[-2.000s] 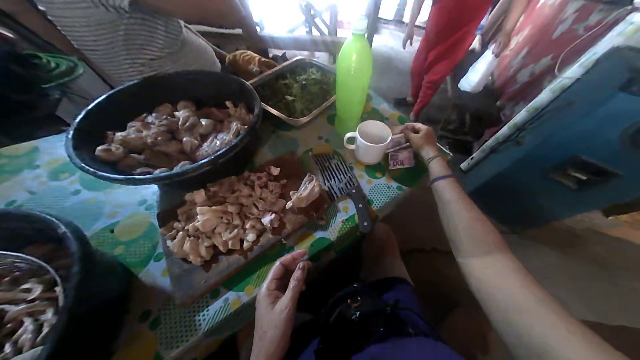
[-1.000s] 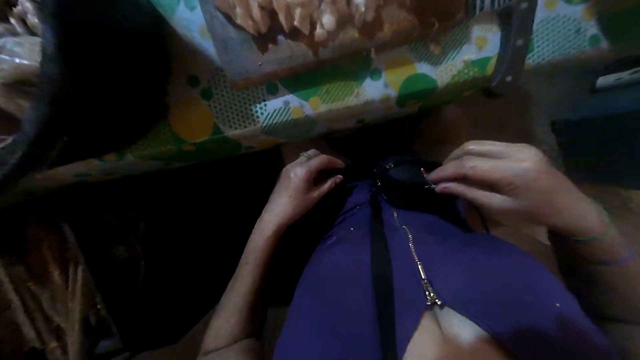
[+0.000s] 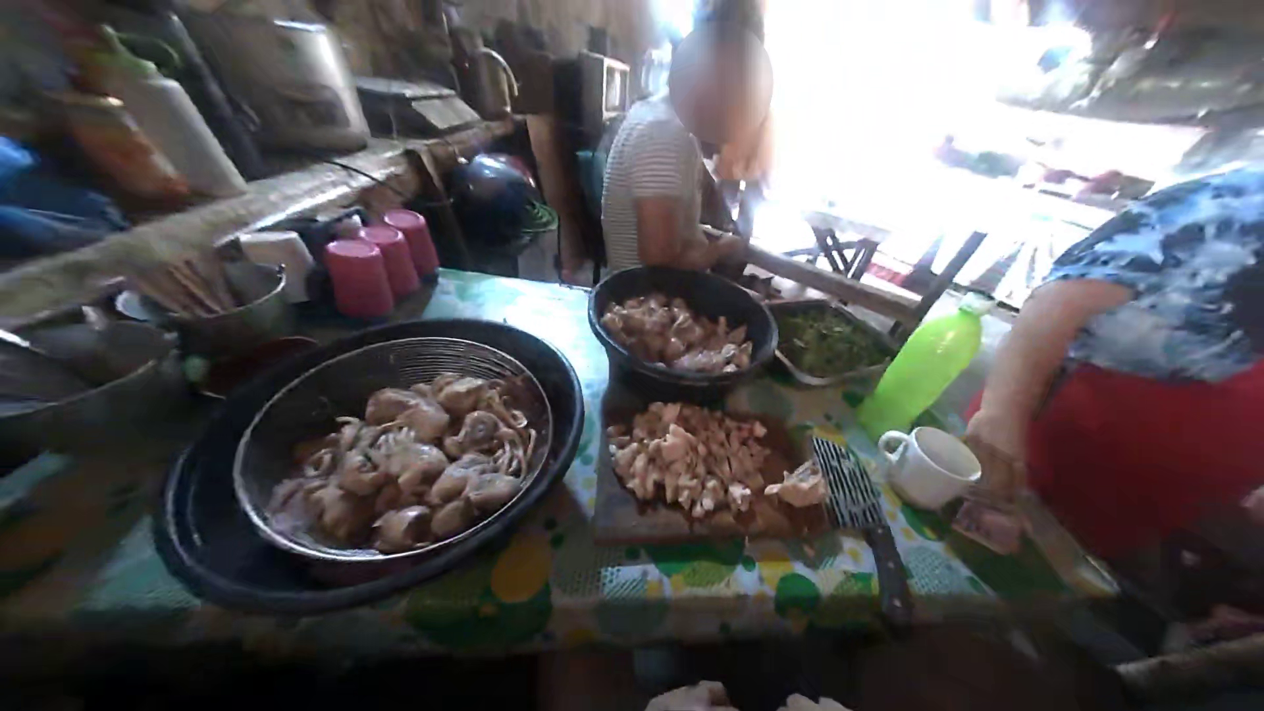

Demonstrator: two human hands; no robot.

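Note:
Only small parts of my left hand [image 3: 691,697] and my right hand [image 3: 814,703] show at the bottom edge, below the table front; what they hold is hidden. Cut pieces of meat [image 3: 691,459] lie on a cutting board [image 3: 632,528]. A knife with a slotted blade [image 3: 851,484] and dark handle rests at the board's right side. Beside it stand a white mug [image 3: 930,468] and a green bottle [image 3: 923,370]. A banknote [image 3: 987,523] lies right of the mug, near another person's hand [image 3: 997,454].
A metal strainer [image 3: 259,434] of whole meat pieces sits in a large black basin [image 3: 197,553] at left. Behind the board are a black bowl [image 3: 681,380] of meat and a tray of greens [image 3: 829,341]. Pink cups [image 3: 357,278] stand at back left. A seated person [image 3: 657,188] is beyond.
My right hand, at the banknote beside the mug two seconds ago, moved to my lap and is now at the bottom edge. Another person now stands at the right. The view has swung widely.

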